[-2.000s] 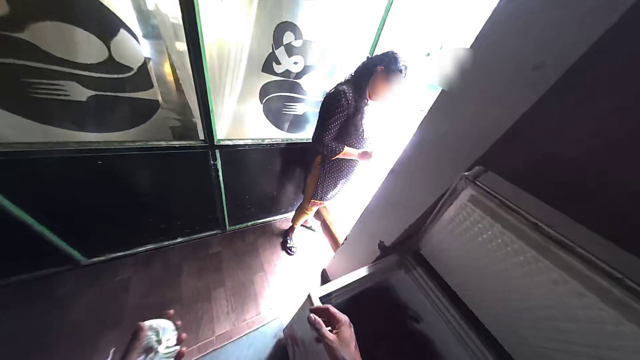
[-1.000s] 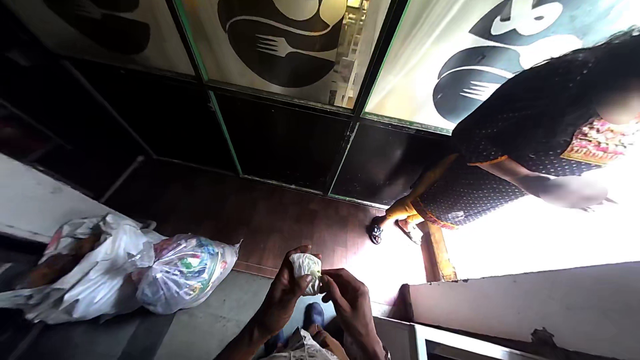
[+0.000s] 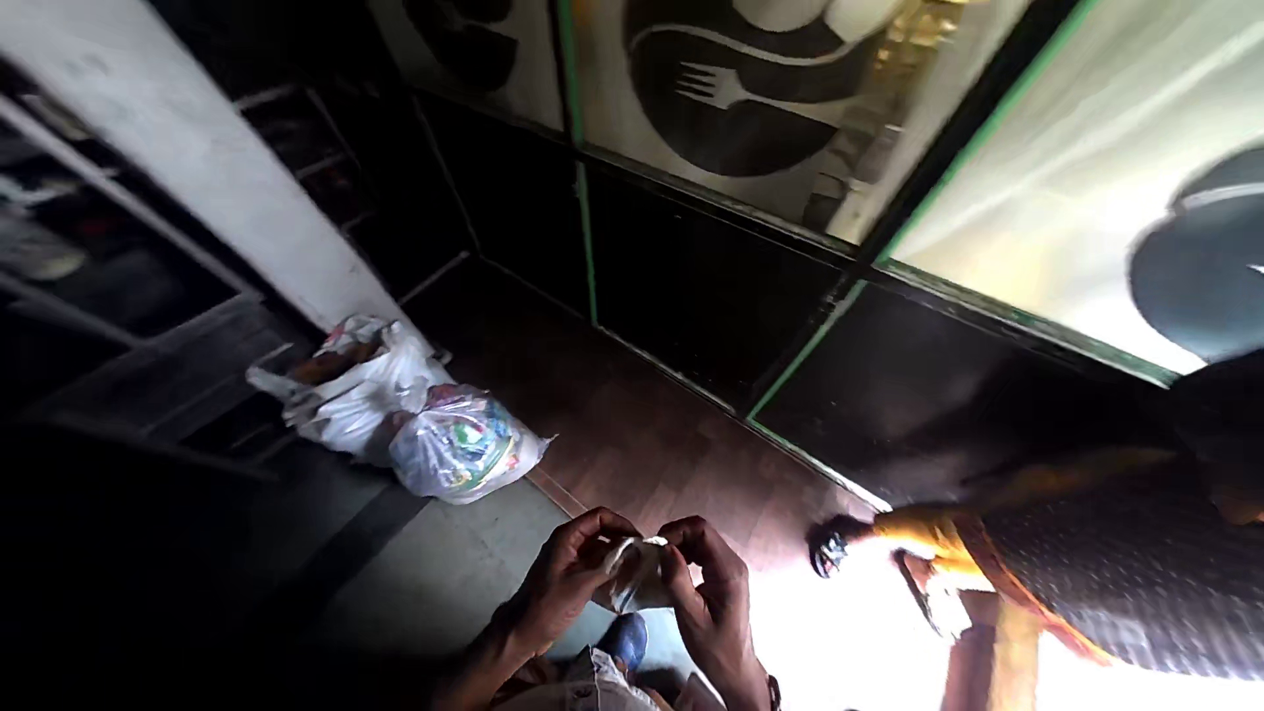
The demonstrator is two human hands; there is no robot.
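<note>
Between my two hands, low in the middle of the view, is a small crumpled white plastic bag or wrapper. My left hand pinches its left edge with thumb and fingertips. On the other side, the thumb and index finger of my right hand grip the upper right edge. Its top looks slightly parted; what is inside cannot be seen. My blue shoe shows just below the hands.
Filled plastic bags sit on the floor to the left, beside a white pillar. Dark shelving stands at far left. A person in a dotted dark garment stands at right, near the dark lower panels of a glazed partition.
Two seconds ago my left hand alone held the white item and my right hand was at a chest freezer's edge. Now both hands hold it. The view has swung left.
</note>
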